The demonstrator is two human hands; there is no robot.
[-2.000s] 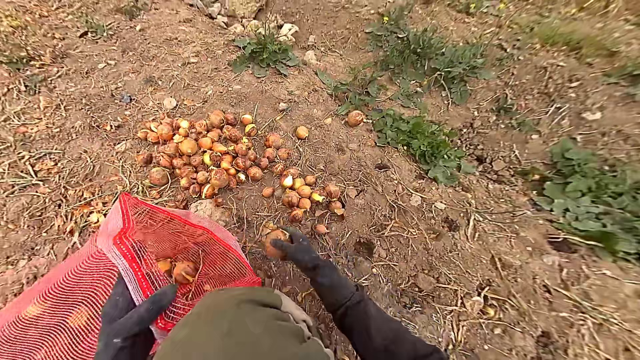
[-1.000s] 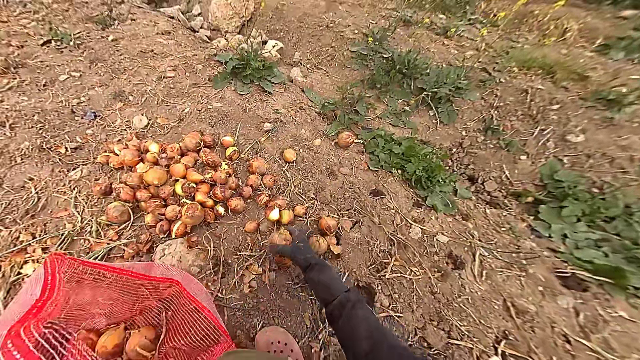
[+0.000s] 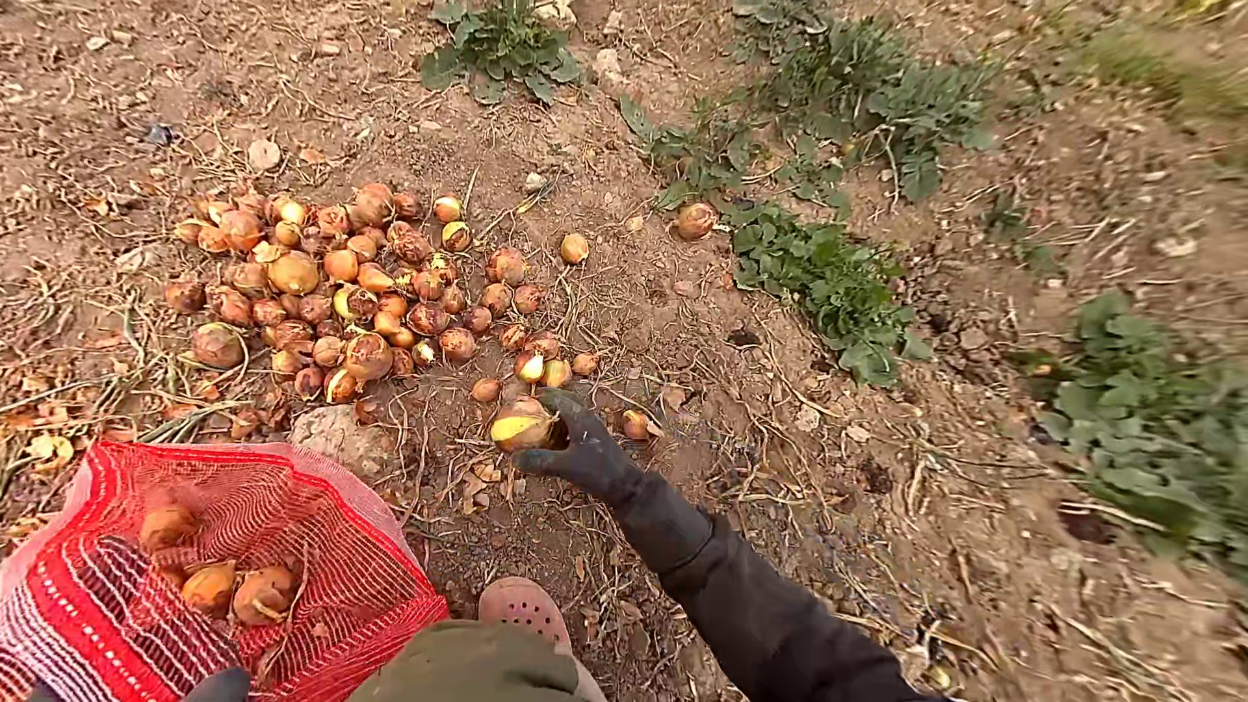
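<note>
My right hand (image 3: 585, 448), in a dark glove, has its thumb and fingers around a large onion (image 3: 525, 425) with yellow flesh showing, just beyond my pink clog. At the lower left lies a red mesh sack (image 3: 361, 546), its mouth spread wide, with several onions (image 3: 207, 585) inside. My left hand (image 3: 219, 685), gloved too, is at the bottom edge by the sack; only a bit of it shows, and its grip on the mesh cannot be made out. A heap of onions (image 3: 366, 292) covers the soil past the sack, with a single onion (image 3: 695, 221) lying apart by the weeds.
A flat stone (image 3: 341, 439) sits between the heap and the sack. Leafy green weeds (image 3: 829, 283) grow at the right and at the top (image 3: 502, 49). Dry stalks and roots litter the soil. The pink clog (image 3: 525, 609) stands beside the sack.
Two seconds ago my right hand was at an onion nearer my knee; now it is at one by the heap's near right edge. More onions show in the sack. The view has shifted.
</note>
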